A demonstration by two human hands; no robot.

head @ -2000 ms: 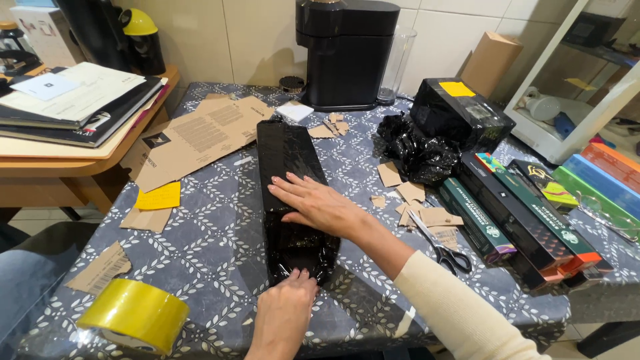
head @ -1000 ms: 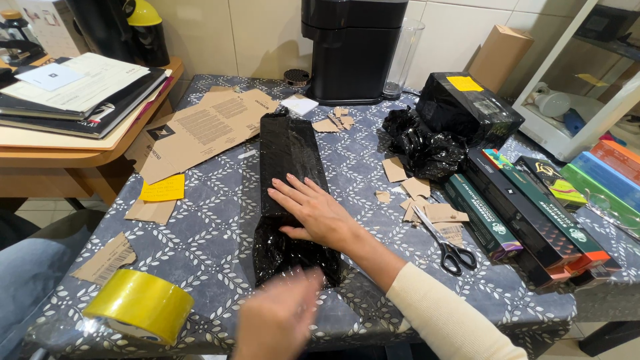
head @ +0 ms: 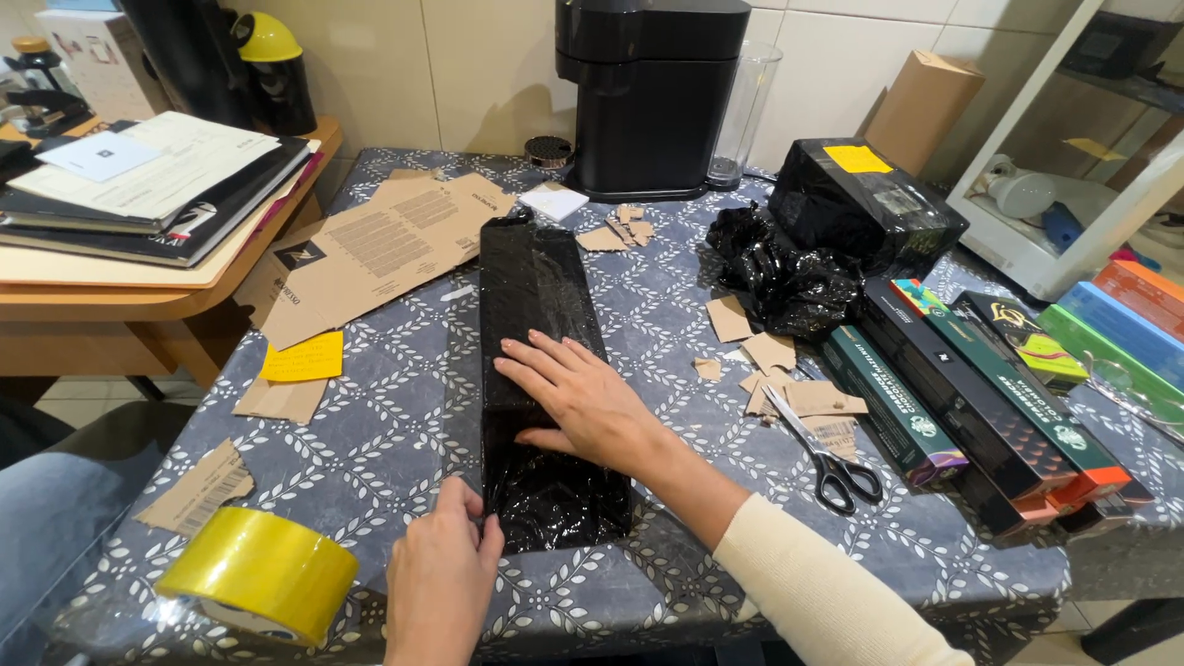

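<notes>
A long box wrapped in black plastic [head: 541, 305] lies lengthwise on the patterned tablecloth, its loose plastic end toward me. My right hand [head: 583, 398] rests flat on top of it, fingers spread. At the near left corner my left hand [head: 449, 564] pinches the edge of the loose plastic between thumb and fingers. A roll of yellow-tinted packing tape [head: 259, 564] lies left of my left hand. Open scissors [head: 828, 462] lie to the right, partly over torn cardboard pieces [head: 814, 398].
Crumpled black plastic [head: 786, 273] and a black-wrapped box [head: 865, 208] stand back right, beside several coffee capsule boxes [head: 962, 398]. A black coffee machine [head: 647, 102] is at the wall. Flat cardboard [head: 398, 240] with a yellow note [head: 305, 358] lies left. A seated person's leg [head: 74, 518] shows at left.
My left hand has moved from the near end of the plastic to its near left corner. The loose end, spread wider a second ago, now lies narrower. My right hand stays on the box.
</notes>
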